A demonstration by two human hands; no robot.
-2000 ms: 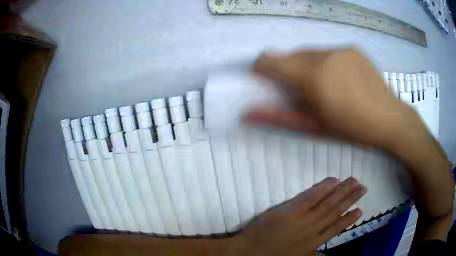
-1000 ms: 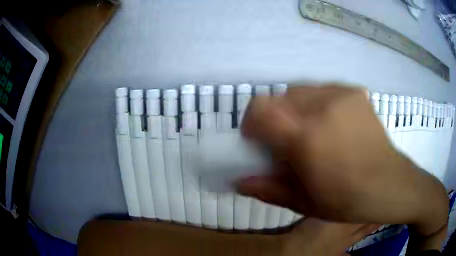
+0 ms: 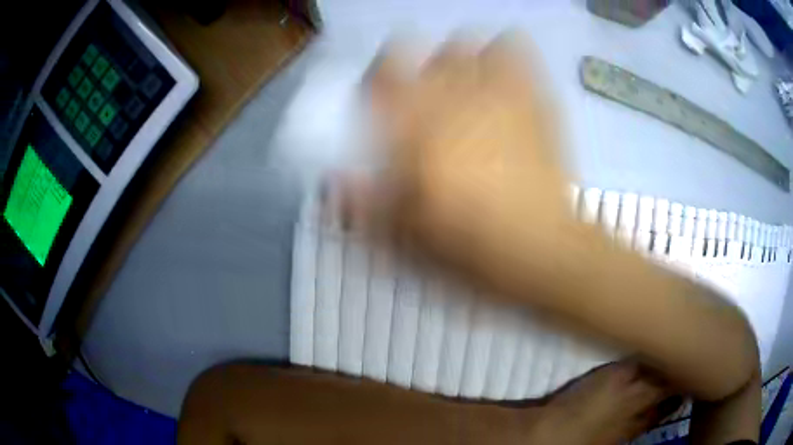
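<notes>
White pen barrels [image 3: 378, 322] lie side by side in a long flat row, stepped necks toward the far side. My right hand [image 3: 469, 148] is blurred and holds a white wiping block [image 3: 323, 117] above the far left end of the row, hiding several necks. My left hand [image 3: 600, 400] lies low across the near ends of the barrels at the right, partly covered by my right forearm; its fingers are hard to make out. My left forearm runs along the row's near edge.
A counting scale [image 3: 130, 130] with a bright green display stands at the left beside a brown cardboard box [image 3: 235, 52]. A steel ruler [image 3: 683, 117] lies beyond the row. White gloves [image 3: 722, 43] and a small greyish object [image 3: 628, 9] are at the far side. Blue shows at the lower left.
The view has shifted left, showing more of the scale. My right hand with the block has moved from over the barrels to the row's far left end. My left hand stays at the near edge.
</notes>
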